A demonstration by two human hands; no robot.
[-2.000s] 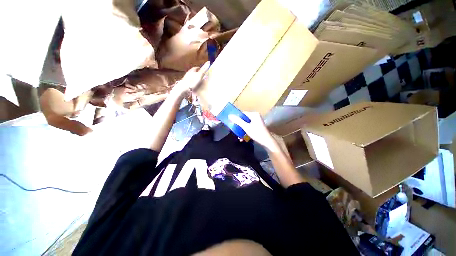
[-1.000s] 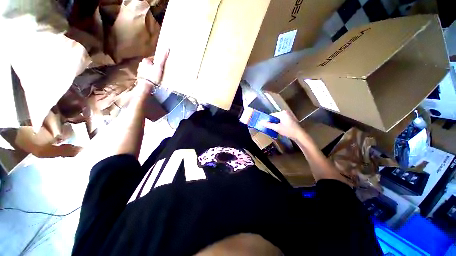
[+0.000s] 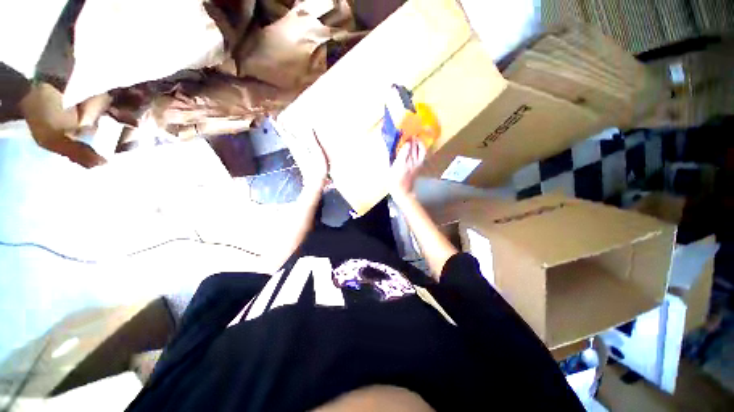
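Observation:
A closed tan carton (image 3: 463, 80) is tilted in front of my body, its near face over-bright. My left hand (image 3: 311, 161) lies flat against the carton's left side near its lower end; its fingers are washed out by glare. My right hand (image 3: 409, 161) grips a blue-and-orange hand tool (image 3: 418, 126), which is over the carton's face near the seam. Whether the tool touches the carton cannot be told.
A VEGER carton (image 3: 523, 113) and upright flattened cartons (image 3: 595, 68) stand behind at right. An open carton (image 3: 563, 233) is at right, over white boxes. Crumpled brown paper (image 3: 209, 105) lies at upper left. A pale surface with a thin cable is at left. Checkered flooring shows at right.
The tool in my right hand has moved up from beside my body onto the carton's area, its orange part now showing. My left hand and the carton sit farther right in view.

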